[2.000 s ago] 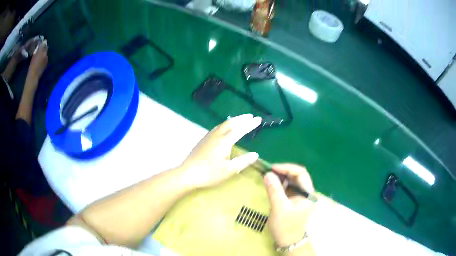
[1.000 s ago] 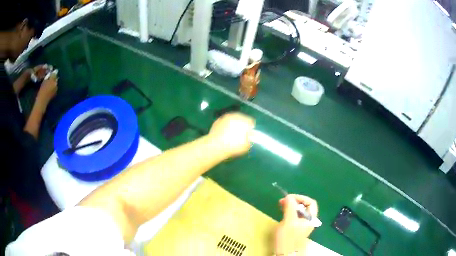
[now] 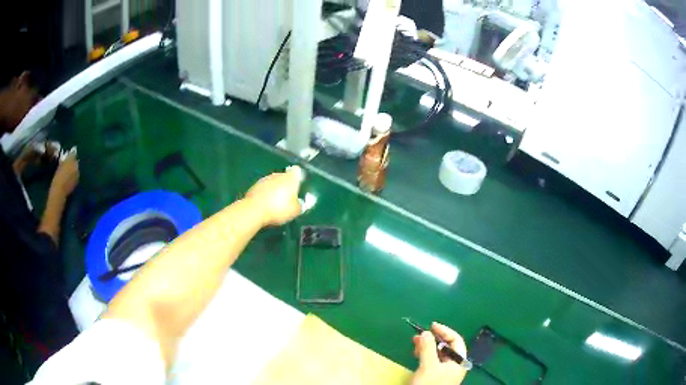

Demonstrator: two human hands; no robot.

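My left arm is stretched out over the green belt, and my left hand (image 3: 277, 197) is above it with white-covered fingertips. Whether it holds anything is hidden. My right hand (image 3: 439, 356) is at the lower right edge, holding dark tweezers (image 3: 450, 352) with the tip pointing up and left. A phone middle frame (image 3: 321, 265) lies on the belt between my hands. Another phone frame (image 3: 484, 347) lies just right of my right hand, partly behind it. The yellow paper sheet (image 3: 331, 353) is at the bottom; no black strips show on it.
A blue reel (image 3: 103, 239) stands at left with a dark stick across it, partly behind my forearm. A dark frame lies beyond it. On the far side are an orange-brown bottle (image 3: 374, 159), a pale tape roll (image 3: 462, 172), posts and white machines. Another person's hands (image 3: 64, 167) are at left.
My left hand has moved out across the belt, first away from the paper, then further left. My view has tilted up. A frame now lies upright-aligned on the belt. My right hand still holds the tweezers.
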